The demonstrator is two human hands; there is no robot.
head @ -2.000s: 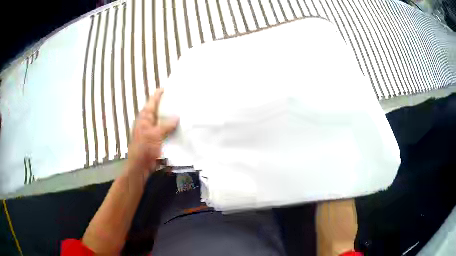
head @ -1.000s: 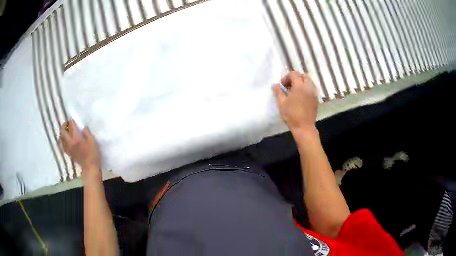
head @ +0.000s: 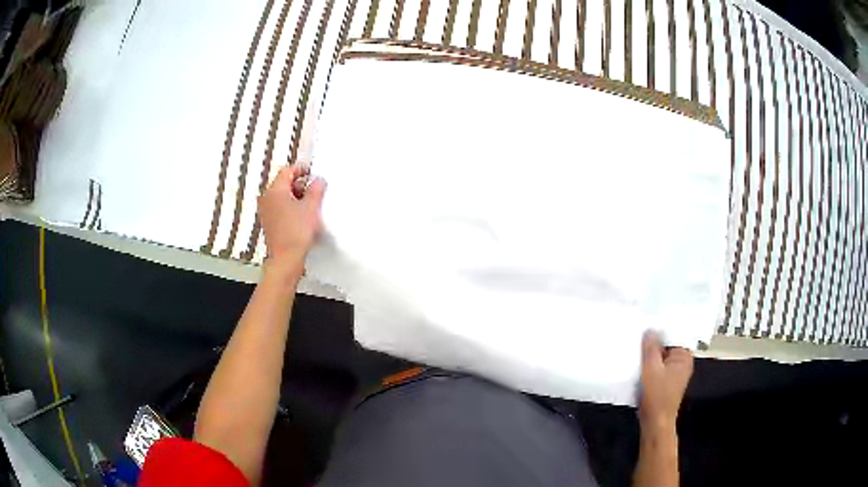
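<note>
A large white bag panel (head: pixel 533 190) lies over the overlapped panel row, with a brown edge strip (head: pixel 571 76) along its far edge. Its near edge bulges over the table's front edge toward my waist. My left hand (head: pixel 291 214) pinches the panel's left edge between thumb and fingers. My right hand (head: pixel 666 376) holds its near right corner; part of the fingers is hidden under the panel. The overlapped panel row (head: pixel 776 190) shows parallel brown stripes on both sides and beyond the panel.
The pale table edge (head: pixel 171 254) runs along the front. Brown layered pieces (head: pixel 29 95) stand at the far left end. The dark floor has a yellow line (head: pixel 48 333) at left. A stool-like or metal object (head: pixel 24 438) is at the lower left, unclear.
The panel has turned and now shows farther right in view, its brown strip slanting down to the right. My right hand has moved down to the near corner; my left hand stays at the left edge.
</note>
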